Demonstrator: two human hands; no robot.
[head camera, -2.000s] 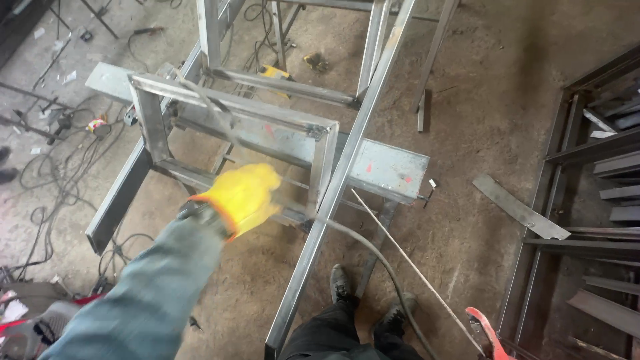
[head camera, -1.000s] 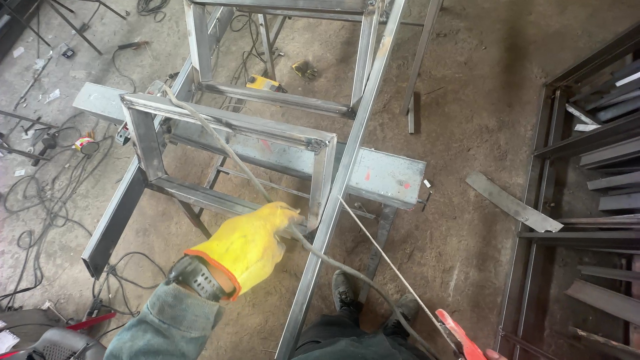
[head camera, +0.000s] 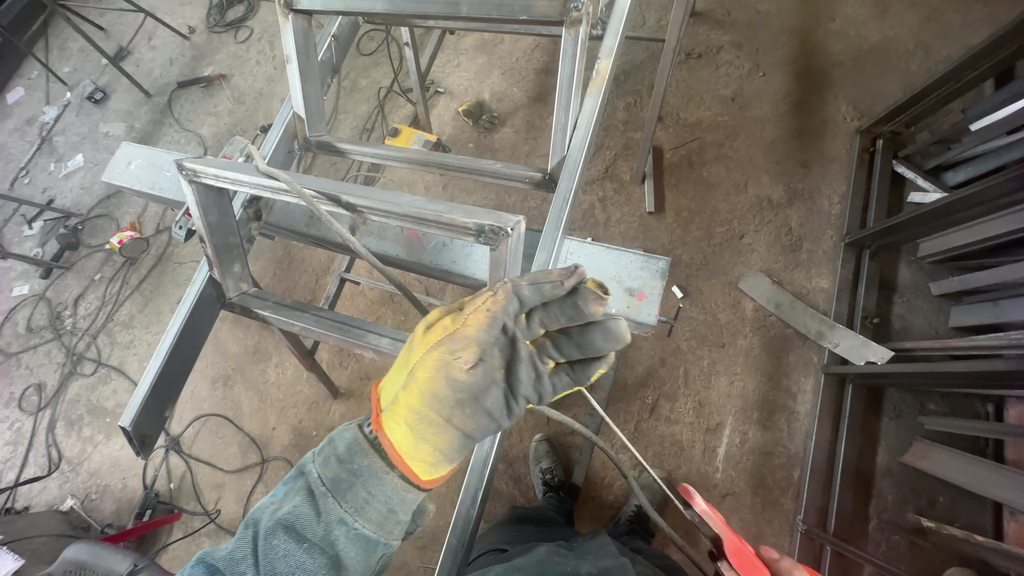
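My left hand (head camera: 504, 352), in a yellow work glove with a grey palm, is turned palm toward the camera, its fingers loosely bent and apart, with nothing seen in it. Behind it passes a grey cable (head camera: 344, 232), which lies over a welded rectangular steel frame (head camera: 352, 192). At the bottom right edge, my bare right hand (head camera: 780, 562) holds a red-handled electrode holder (head camera: 724, 528), mostly cut off by the view. From the holder a thin welding electrode (head camera: 632, 448) slants up to the lower edge of the glove, where its far end is hidden or just meets the glove.
Long steel bars (head camera: 588, 152) and a grey beam (head camera: 632, 280) support the frames. A second steel frame (head camera: 432, 160) stands beyond. Cables (head camera: 72, 320) tangle on the left floor. A curved metal strip (head camera: 812, 320) lies near a rack of steel pieces (head camera: 864, 240) on the right.
My left hand has turned from its back to its palm facing the camera and has moved right, over the long bar. The red electrode holder stays at the lower right.
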